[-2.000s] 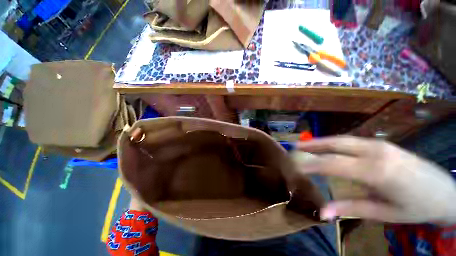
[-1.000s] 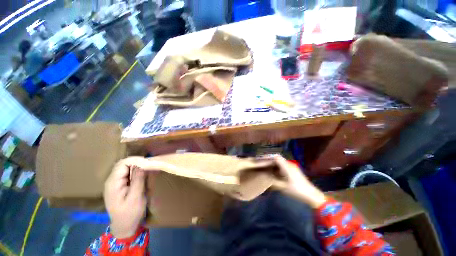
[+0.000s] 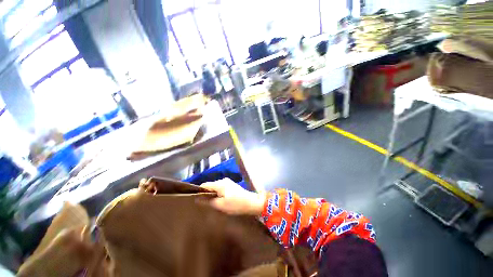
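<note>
A brown bag (image 3: 162, 232) fills the lower left and lower middle of the view, partly blurred. A pale edge curves along its left side. My right hand (image 3: 232, 198), in a red patterned sleeve, reaches in from the lower right and is closed on the bag's folded upper edge; its fingertips are partly hidden. My left hand is not in view. Another blurred brown piece (image 3: 54, 241) shows at the lower left; I cannot tell whether it belongs to the same bag.
A worktable (image 3: 216, 127) with flat brown pieces (image 3: 170, 130) stands beyond the bag, a blue crate (image 3: 224, 172) under it. A white-topped table (image 3: 416, 89) with a brown stack stands at right. Yellow floor lines (image 3: 367, 143), a stool (image 3: 267, 113) and distant people are also visible.
The view has swung from the leopard-print desk to another part of the room. The bag has moved to the lower left of the view. My left hand has gone out of view.
</note>
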